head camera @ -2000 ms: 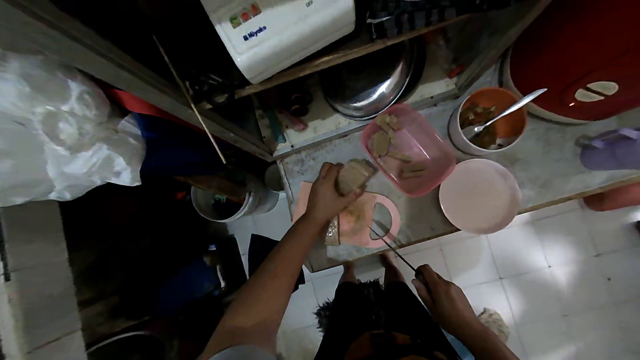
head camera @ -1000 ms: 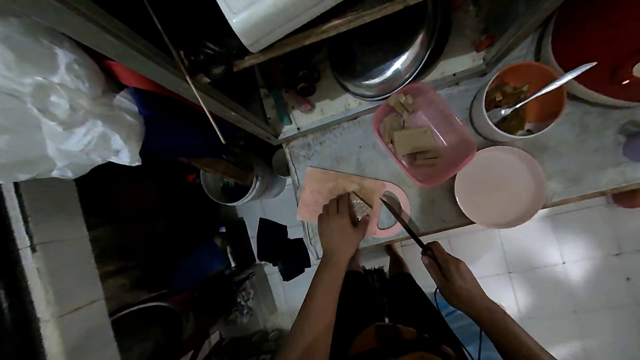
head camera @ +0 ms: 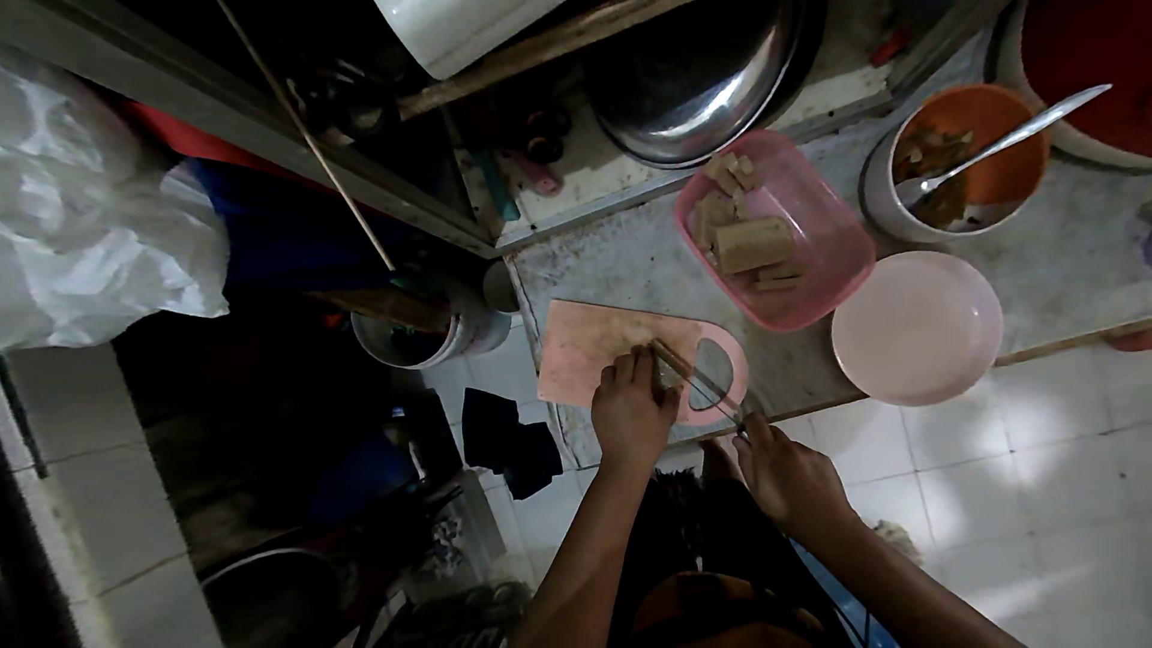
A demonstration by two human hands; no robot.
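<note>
A pink cutting board (head camera: 603, 346) with a loop handle lies at the counter's front edge. On it my left hand (head camera: 633, 409) presses down a small pale block of food (head camera: 668, 373), mostly hidden by the fingers. My right hand (head camera: 783, 472) grips a knife (head camera: 706, 391) whose blade lies along the block's right side and crosses the board's handle. Behind, a pink plastic container (head camera: 823, 243) holds a larger tan block (head camera: 754, 244) and several cut pieces (head camera: 715, 216), which look like tempeh or tofu.
A pink plate (head camera: 918, 328) sits right of the container. Beyond it stands an orange-lined tub (head camera: 999, 117) with food and a metal spoon (head camera: 1035, 130). A metal basin (head camera: 702, 108) rests at the back. A white bucket (head camera: 468, 328) is at left, below a thin stick (head camera: 315, 144).
Two seconds ago my left hand held a tan block above the board; a block appeared in the pink container one second ago. The knife has moved from the board's handle to the piece under my left hand.
</note>
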